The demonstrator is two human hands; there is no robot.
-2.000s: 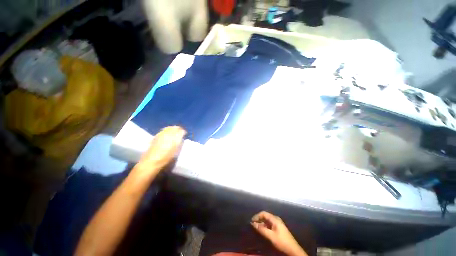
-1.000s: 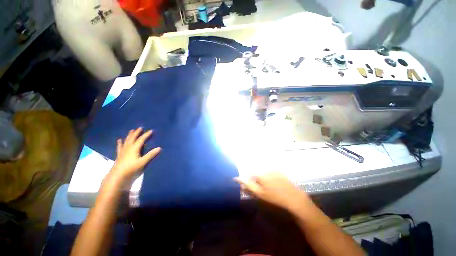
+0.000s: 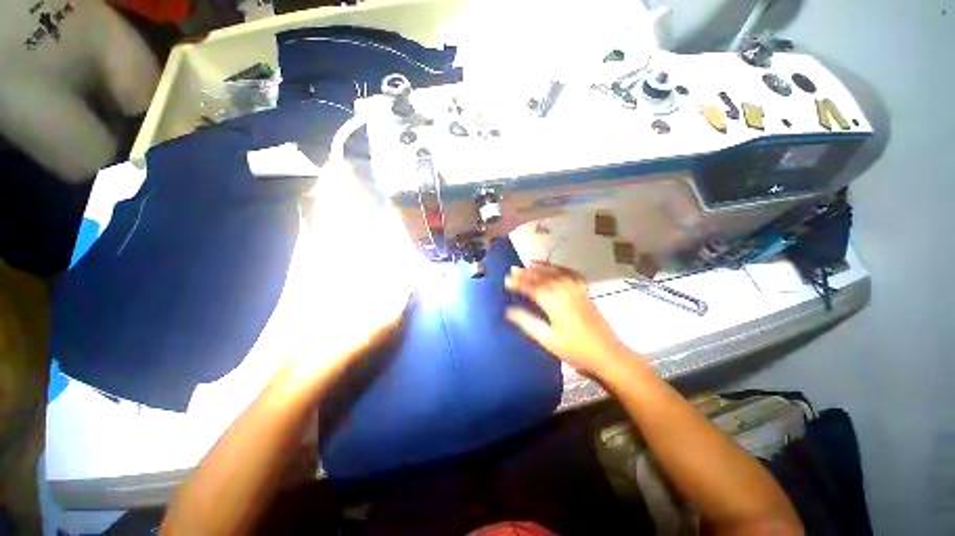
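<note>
A navy garment panel, bright blue under the lamp, lies beneath the sewing machine head and reaches down over the table's front edge. A thin seam or fold line runs along its middle. My right hand rests on the panel's right side, just right of the needle area, fingers spread. My left hand is at the panel's left side by the needle; lamp glare washes it out, so its fingers are not clear. The needle and presser foot are hard to make out in the glare.
Other navy panels lie at left, with a white scrap on them. A slim metal tool lies right of the needle. A cream tray is behind, a dress form at upper left, a dark clutter bundle at right.
One panel has moved from the table's left part to under the machine head. Both hands have moved up to the needle area. The view has shifted to the right.
</note>
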